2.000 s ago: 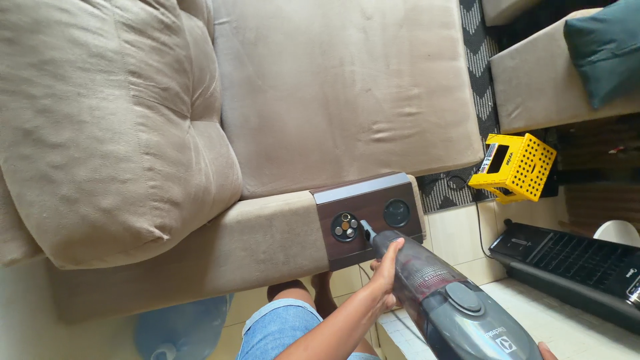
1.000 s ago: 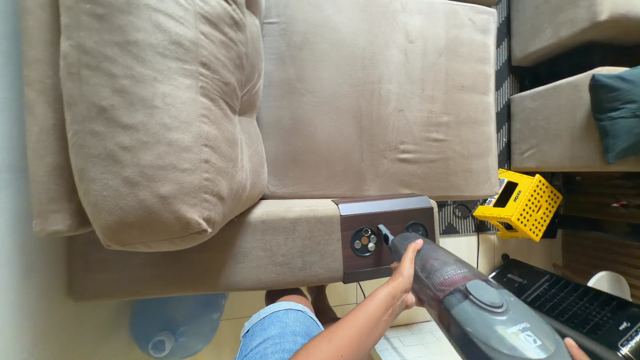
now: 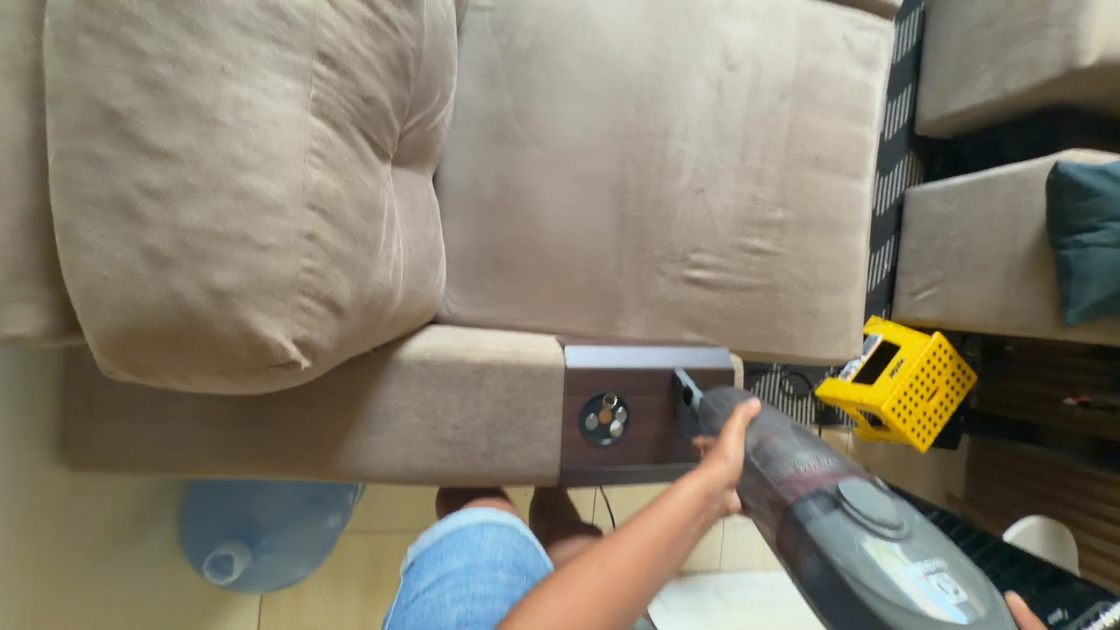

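A grey Electrolux handheld vacuum cleaner point(image 3: 840, 516) slants up from the lower right. My left hand point(image 3: 728, 455) is wrapped around its front, near the clear dust container. At the rear end, only a few fingers of my right hand point(image 3: 1022, 611) show at the lower edge; its grip is mostly hidden. The vacuum's nozzle point(image 3: 687, 385) is over the right part of the dark wood-look panel point(image 3: 647, 437) in the sofa armrest, covering much of the right cup holder. The left cup holder point(image 3: 604, 419) contains several coins.
Beige sofa seat point(image 3: 665, 175) and back cushion point(image 3: 254, 192) lie beyond the armrest point(image 3: 472, 402). A yellow plastic crate point(image 3: 910, 381) stands at the right, above a black appliance point(image 3: 989, 542). A blue water jug point(image 3: 267, 534) is on the floor at lower left; a teal cushion point(image 3: 1085, 236) sits far right.
The vacuum nozzle has moved right, from beside the coin-filled cup holder to the other cup holder. My left hand has kept hold of the vacuum.
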